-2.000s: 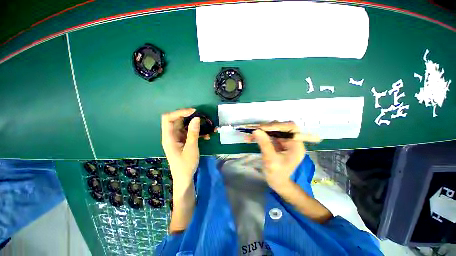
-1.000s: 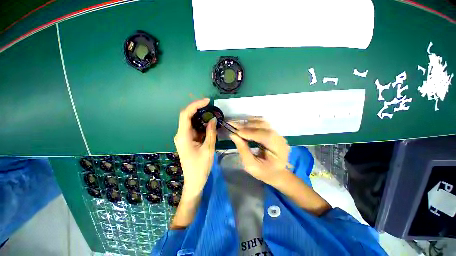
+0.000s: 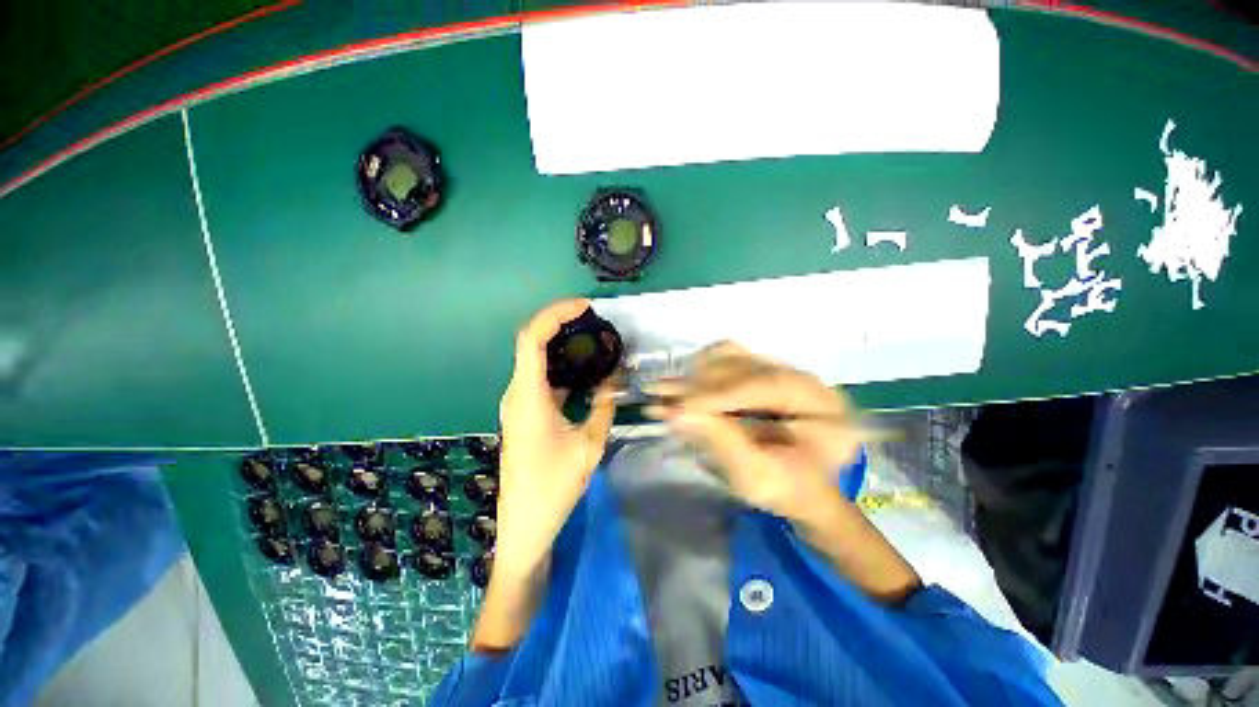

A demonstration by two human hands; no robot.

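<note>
My left hand (image 3: 550,428) holds a black round lens unit (image 3: 584,348) between its fingertips, at the left end of the near white sheet (image 3: 884,325). My right hand (image 3: 766,428) is blurred and holds a thin dark tool (image 3: 757,416) like a pen, its tip side pointing left towards the unit. Whether the tip touches the unit cannot be told. Two more lens units lie on the green mat, one (image 3: 619,235) just beyond the held unit and one (image 3: 401,178) farther left.
A far white sheet (image 3: 759,86) lies near the red line. Small white pieces (image 3: 1070,276) and a loose heap (image 3: 1190,228) lie at the right. A clear blister tray (image 3: 345,622) with black units is below left. A grey bin (image 3: 1125,539) stands below right.
Since the last earlier frame my right hand has moved slightly right and down. The held unit's face is turned more upward than two seconds ago. The whole view has shifted slightly.
</note>
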